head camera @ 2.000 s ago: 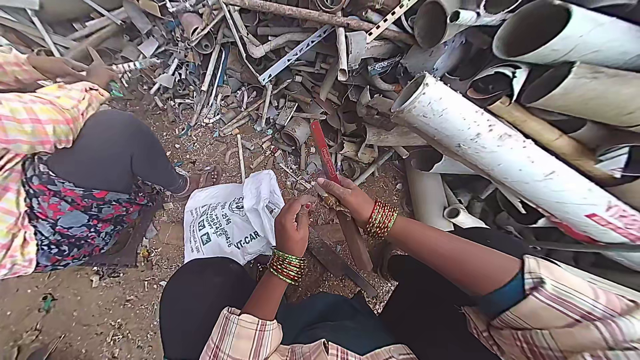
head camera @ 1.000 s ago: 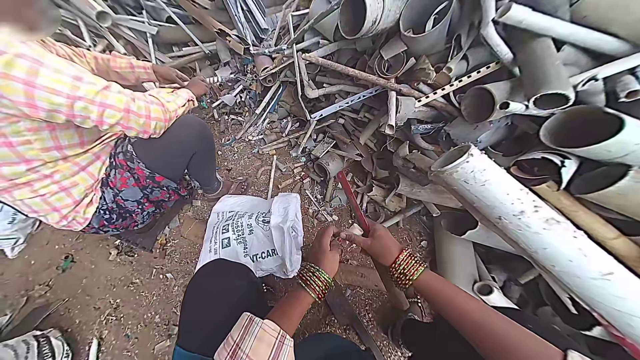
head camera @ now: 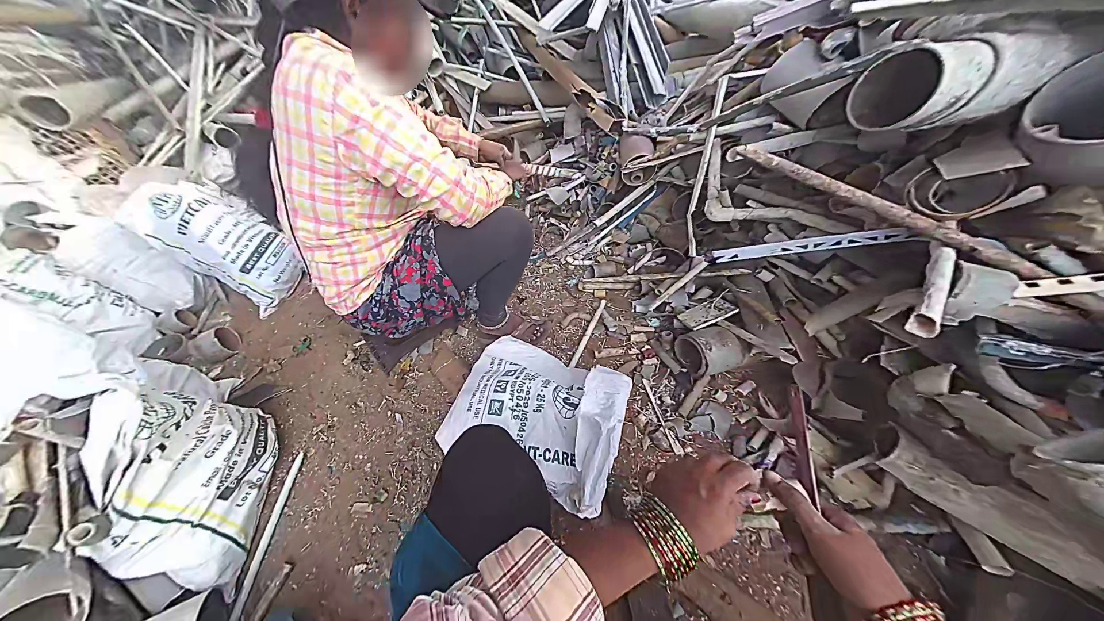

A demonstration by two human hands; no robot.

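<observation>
Low at the right of the view, my left hand [head camera: 707, 498] has its fingers bent around a small item too blurred to name. My right hand [head camera: 824, 539] meets it fingertip to fingertip, thumb pointing at the same spot. A reddish flat strip [head camera: 802, 444] rises beside the right hand; its lower end is hidden, and whether the fingers hold it I cannot tell. A white woven sack [head camera: 526, 405] with printing lies on the ground left of my hands, by my dark-clothed knee.
A person in a checked shirt [head camera: 371, 172] squats ahead on the left, hands at a pale piece. Scrap plastic pipes [head camera: 923, 86] heap up ahead and right. Filled white sacks [head camera: 185, 492] stand at the left, a thin pale pipe [head camera: 269, 526] beside them on bare soil [head camera: 345, 431].
The view has swung left, bringing the filled sacks and more of the other person into sight. My two hands remain close together near the reddish strip.
</observation>
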